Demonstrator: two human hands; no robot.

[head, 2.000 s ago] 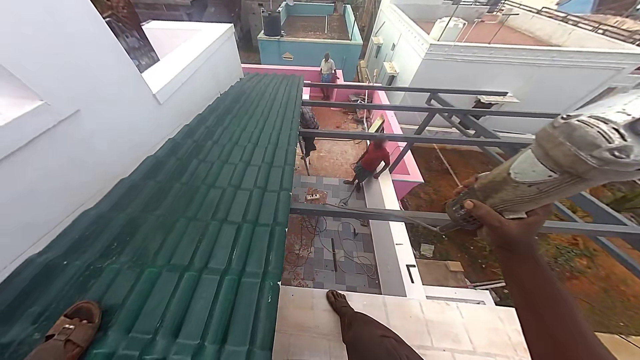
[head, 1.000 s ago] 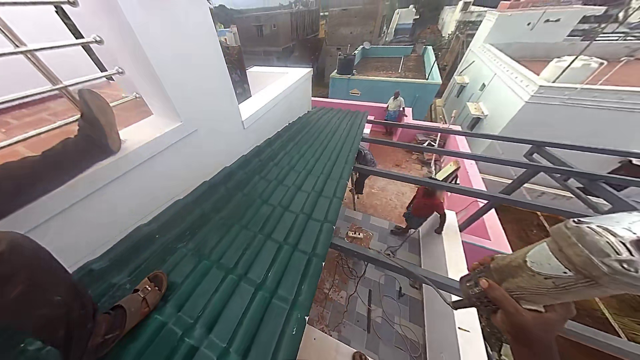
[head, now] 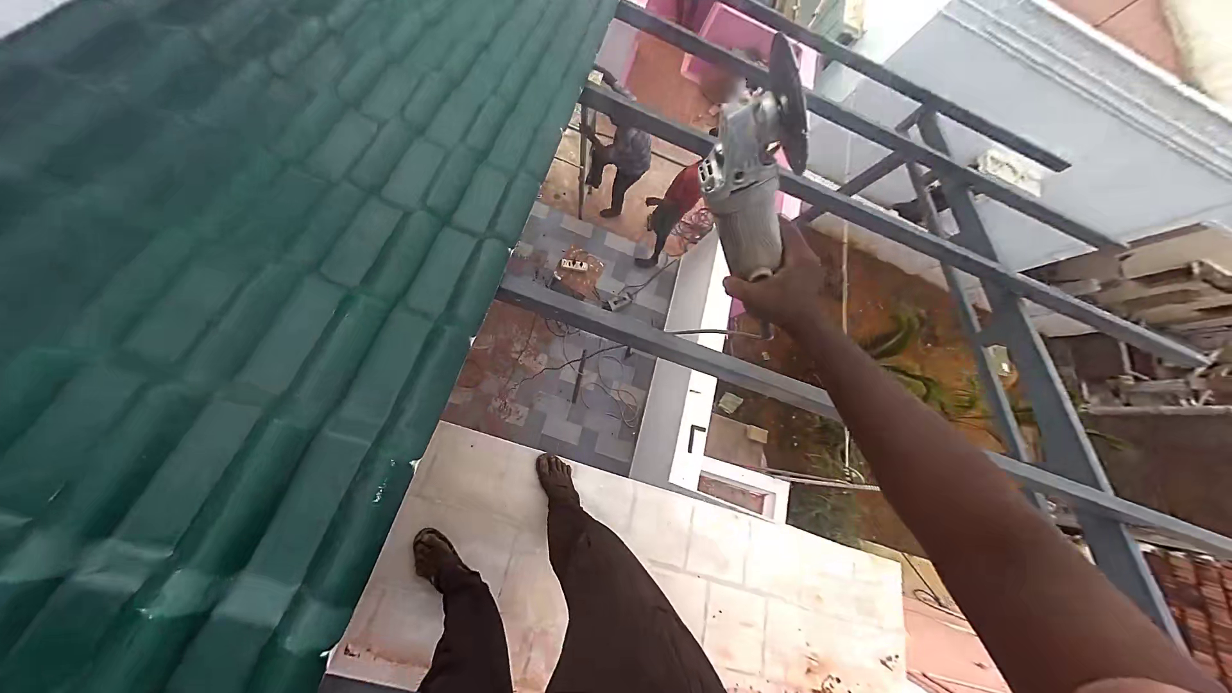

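My right hand [head: 784, 279] is closed round the rear of a grey angle grinder [head: 746, 192], held out at arm's length over the steel framing. Its dark disc [head: 789, 101] is at the far end, seen nearly edge-on. A cord hangs from the tool's rear and runs left across a grey steel beam [head: 664, 342]. To the left of the grinder lies the green tile-profile roof sheet [head: 318, 289]. My left hand is out of view.
My feet stand on a pale tiled ledge [head: 751, 577] beside the sheet's edge. Beyond the ledge is a drop to a tiled floor [head: 597, 385] with cords and a socket board [head: 575, 265]. Two people [head: 626, 154] are down there. Several steel beams cross at right.
The view has swung down. The grinder, earlier at the right side of the view, now points upward with its disc visible. The person's foot on the green sheet a second ago is no longer in view.
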